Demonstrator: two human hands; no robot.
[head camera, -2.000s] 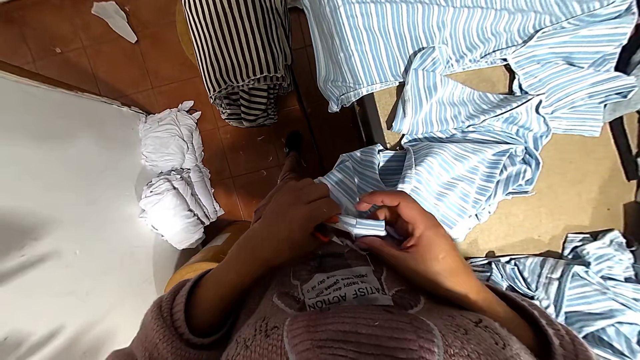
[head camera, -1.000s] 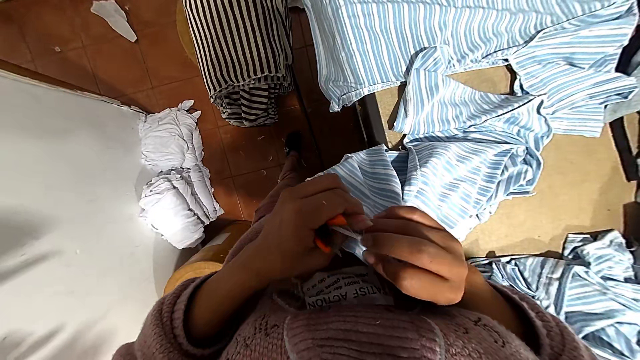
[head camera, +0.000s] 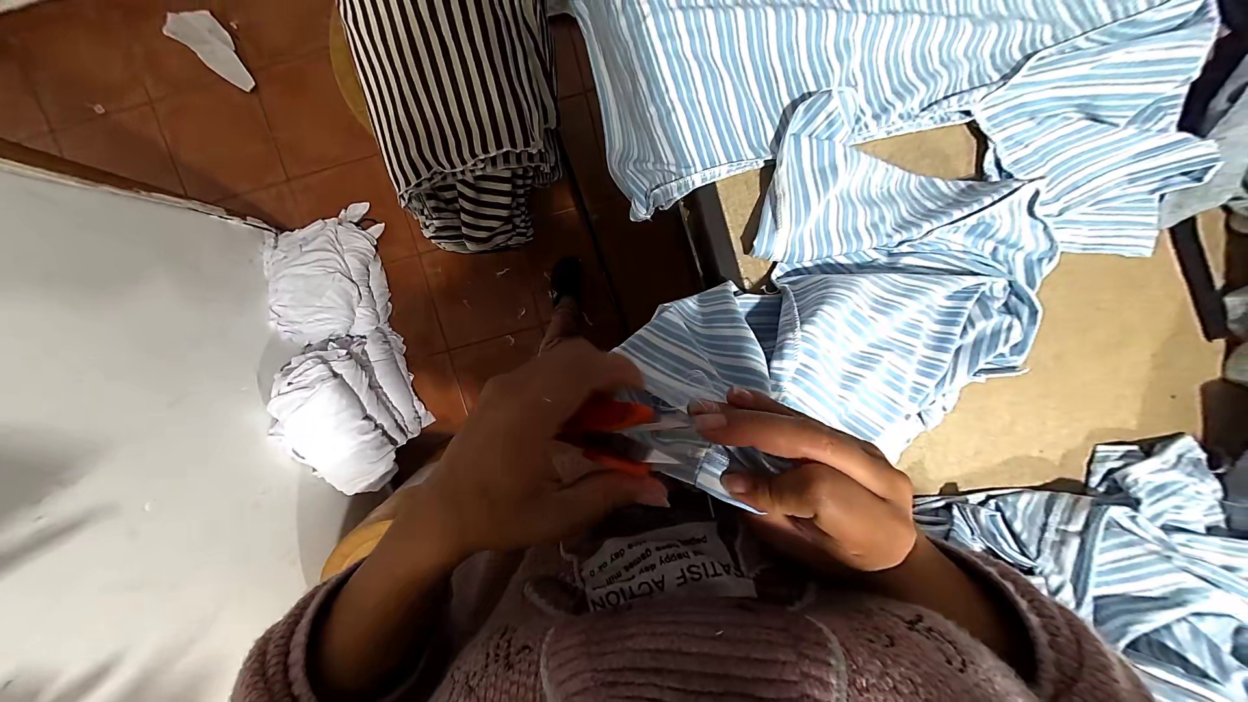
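My left hand (head camera: 546, 448) holds a small cutting tool with orange handles (head camera: 616, 417), probably thread snips, its blades pointing right toward the cloth. Between the fingers and thumb of my right hand (head camera: 819, 468) is pinched an edge of a blue-and-white striped garment (head camera: 877, 331). The blades lie at or just beside the pinched edge; whether they touch it cannot be told. From my hands the garment spreads up and right over a tan board-like surface (head camera: 1102, 361). Both hands are close together in front of my chest.
More striped fabric (head camera: 780, 78) lies at the top, and another striped heap (head camera: 1160, 575) at lower right. A folded black-and-white striped stack (head camera: 458, 107) is at upper left. White cloth bundles (head camera: 336, 361) sit beside a white surface (head camera: 127, 390). A white scrap (head camera: 210, 47) lies on the tiled floor.
The orange-handled tool, mostly hidden two seconds ago, now shows more fully between my left fingers. My right fingers, bunched over the cloth one second ago, have spread to show the pinched edge.
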